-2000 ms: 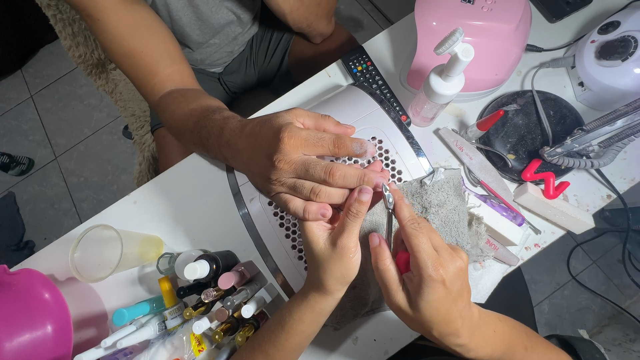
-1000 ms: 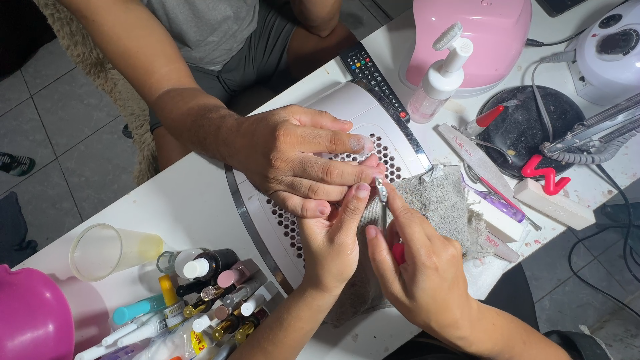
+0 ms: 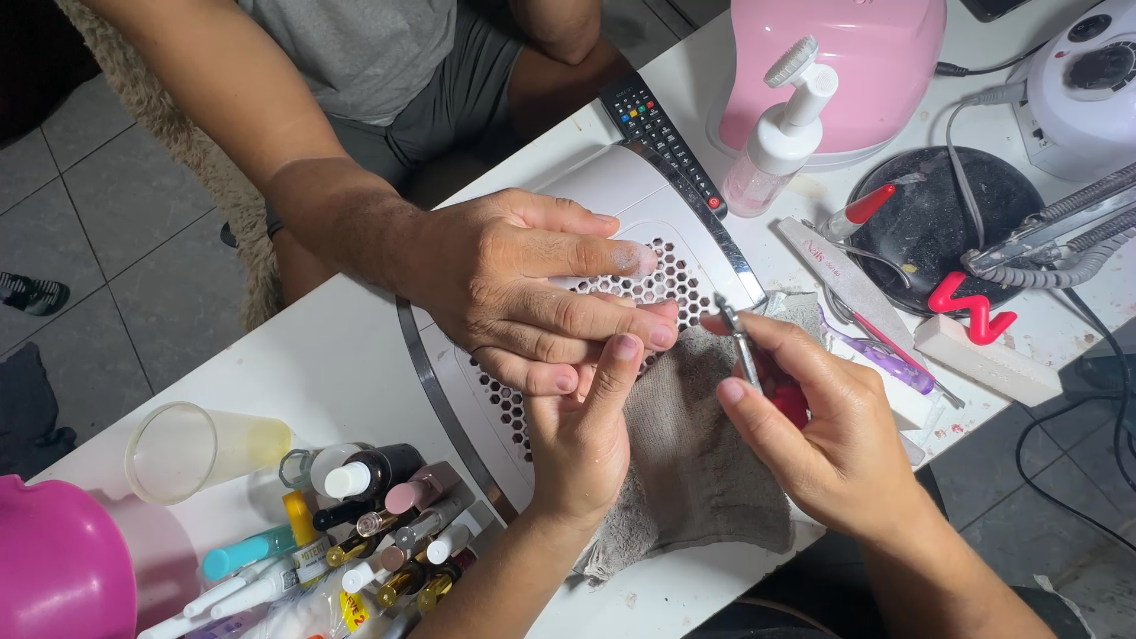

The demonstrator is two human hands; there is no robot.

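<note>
My left hand (image 3: pixel 581 426) supports the fingers of another person's hand (image 3: pixel 524 284) from below, its thumb upright beside their fingertips. That hand lies palm down over a white nail dust collector (image 3: pixel 568 186) with a honeycomb grille. In my right hand (image 3: pixel 808 408) is a metal cuticle nipper (image 3: pixel 738 342), its jaws pointing up, a little to the right of the fingertips and apart from them. Something red shows inside my right palm. A grey towel (image 3: pixel 701 453) lies under and between my hands, partly over the dust collector.
Nail polish bottles (image 3: pixel 386 470), a plastic cup (image 3: pixel 209 453) and a magenta bowl (image 3: pixel 62 559) stand left. Behind are a remote control (image 3: pixel 661 142), a foam pump bottle (image 3: pixel 772 160) and a pink nail lamp (image 3: pixel 834 80). Right lie a nail file (image 3: pixel 843 275), a white buffer block (image 3: pixel 985 359) and a black round base (image 3: pixel 941 213).
My right hand with the nipper has drawn back to the right, away from the other person's fingertip. My left hand still holds their fingers.
</note>
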